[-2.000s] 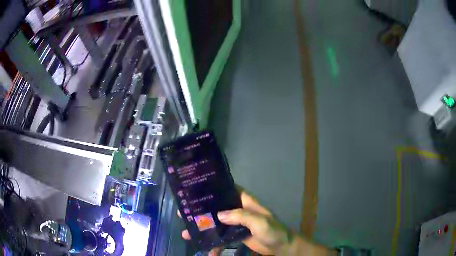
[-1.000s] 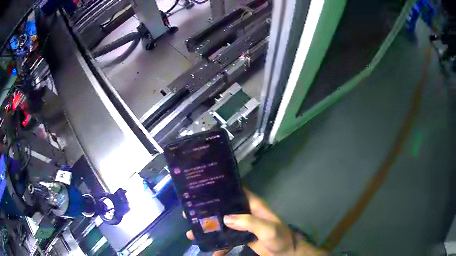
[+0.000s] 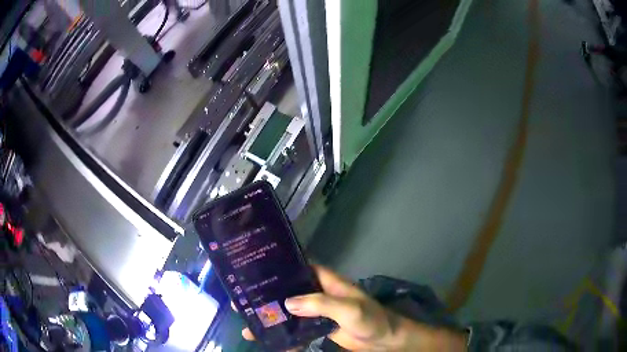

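My right hand [image 3: 350, 313] holds a black smartphone [image 3: 258, 265] upright and a little tilted, at the lower middle. The thumb lies over the lower part of the screen, beside a small orange square. Fingertips show at the phone's lower left edge; the rest of the fingers are hidden behind it. The screen is dark with lines of small text. A dark sleeve [image 3: 512, 338] covers the forearm at the lower right. My left hand is not in view.
The open machine's rails and a green-and-silver part [image 3: 269, 136] lie behind the phone. A smooth metal cover [image 3: 93, 213] and a bright light [image 3: 189, 313] are left. The green-framed door [image 3: 357, 130] stands beside the aisle floor [image 3: 440, 185] with its orange line.
The view first swung towards the machine, then partly back to the aisle. The phone is still in my right hand and sits slightly further left in view. More of the sleeve shows.
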